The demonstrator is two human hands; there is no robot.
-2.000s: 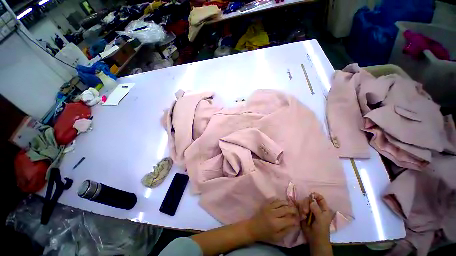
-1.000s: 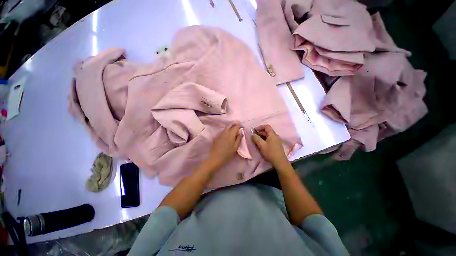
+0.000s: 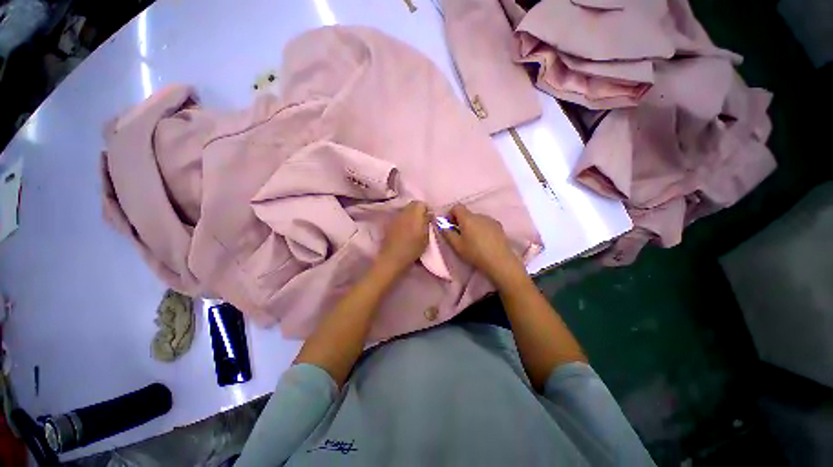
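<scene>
A pink jacket [image 3: 402, 109] lies spread on the white table in front of me, one sleeve folded over its middle with small buttons at the cuff. My left hand [image 3: 408, 239] pinches the jacket near its front edge, beside a paler pink flap of fabric [image 3: 437, 259]. My right hand [image 3: 478, 239] is close beside it, closed around a small shiny metal tool, thread snips by its look [image 3: 445, 223], whose tip points at the left fingers. Most of the tool is hidden in the hand.
More pink jackets [image 3: 676, 137] are heaped over the table's right edge. A phone [image 3: 228, 345], a beige cloth bundle [image 3: 173, 326] and a black bottle [image 3: 114, 415] lie at the lower left. The white table [image 3: 73, 228] carries a ruler-like strip [image 3: 532, 162] on the right. Green floor shows at the right.
The view has tilted down and turned, so the jacket sits further left and higher. My hands have come closer together at the pinched fabric, and the metal tool now shows between them.
</scene>
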